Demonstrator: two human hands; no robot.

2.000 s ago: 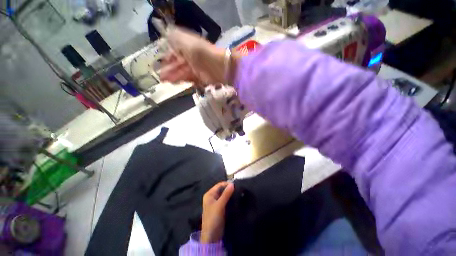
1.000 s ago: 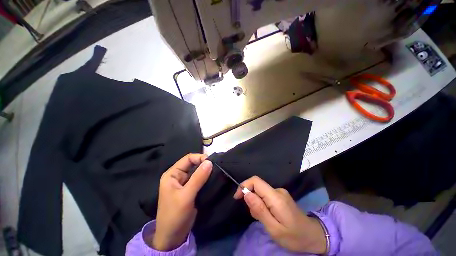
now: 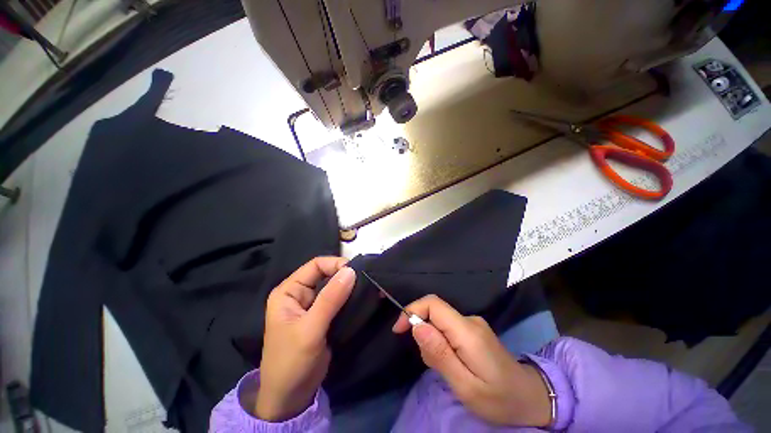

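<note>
A dark garment panel [image 3: 211,211] lies spread on the white table left of the needle and runs under my hands, with a pointed part [image 3: 473,237] reaching to the right. My left hand [image 3: 304,330] pinches the cloth's seam edge between thumb and fingers. My right hand [image 3: 473,359] holds a thin tool like a seam ripper [image 3: 390,298] by its short white handle. Its dark shaft points up and left, with its tip at the cloth beside my left thumb. Whether the tip is in the stitches cannot be told.
The sewing machine head [image 3: 338,51] stands above the brightly lit machine bed [image 3: 448,127]. Orange-handled scissors [image 3: 630,152] lie on the bed and table at right, above a printed ruler scale [image 3: 592,211]. More dark cloth [image 3: 676,271] is at the lower right.
My right hand has come down from its raised position near the machine and now holds the thin tool at the cloth. The view has tilted down closer to the table. Over the last second little has moved.
</note>
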